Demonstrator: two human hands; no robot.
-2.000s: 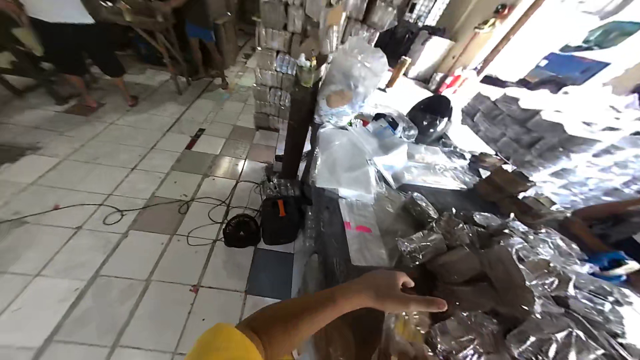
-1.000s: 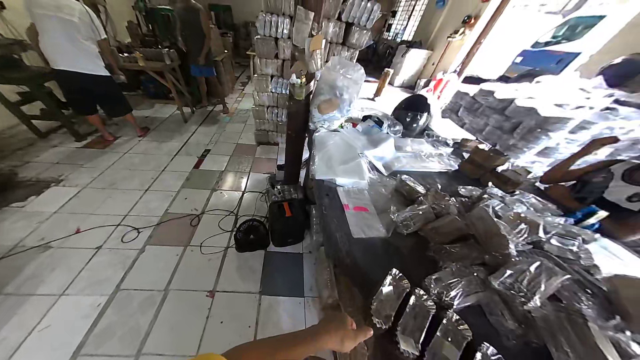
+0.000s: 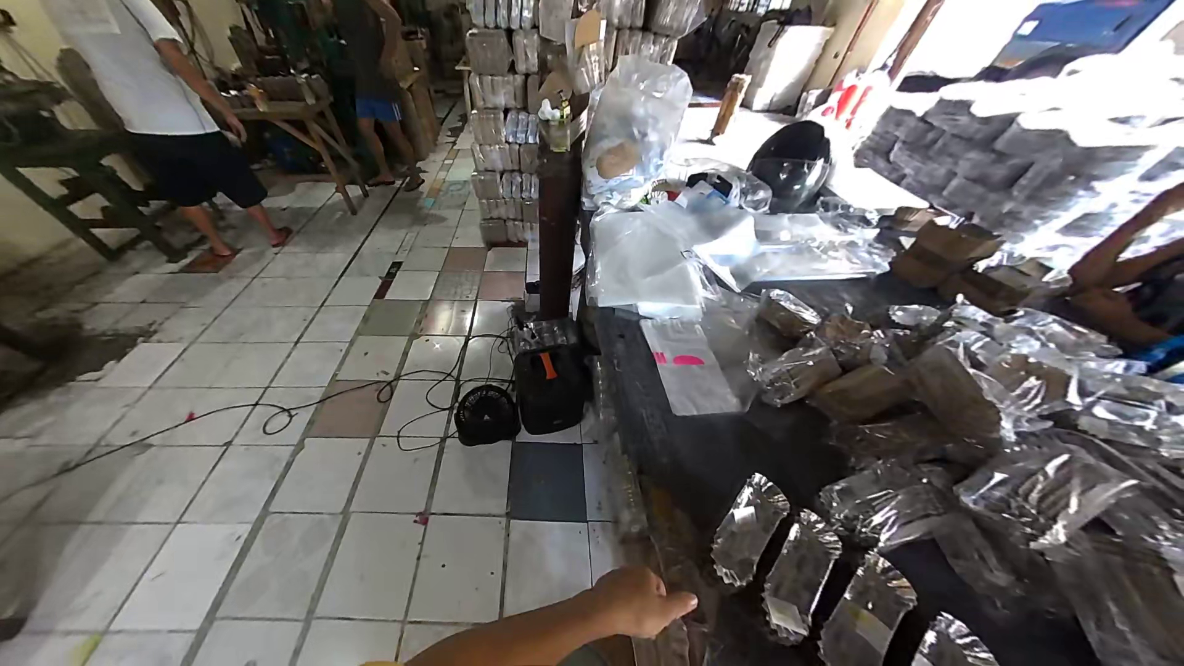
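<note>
My left hand (image 3: 643, 601) is at the near edge of the dark tabletop (image 3: 684, 472), its fingers curled in with no object visible in them. Just right of it, several clear-wrapped packs stand in a slanting row: one pack (image 3: 749, 532) at the far end, another pack (image 3: 803, 578) beside it, then a third pack (image 3: 865, 610). My right hand is out of view. A heap of brown items in clear plastic (image 3: 962, 388) covers the table's right side. Flat clear plastic bags (image 3: 647, 264) and a bag with pink marks (image 3: 694, 365) lie farther back.
Left of the table, a black speaker (image 3: 550, 388), a round black fan (image 3: 487, 413) and loose cables (image 3: 398, 379) are on the tiled floor. A dark post (image 3: 558, 231) stands at the table's edge. Two people are at the back left; another person's arm (image 3: 1124, 240) is at right.
My left hand was over the brown packs two seconds ago with fingers extended; it is now at the table's edge, curled. The row of packs has come into view.
</note>
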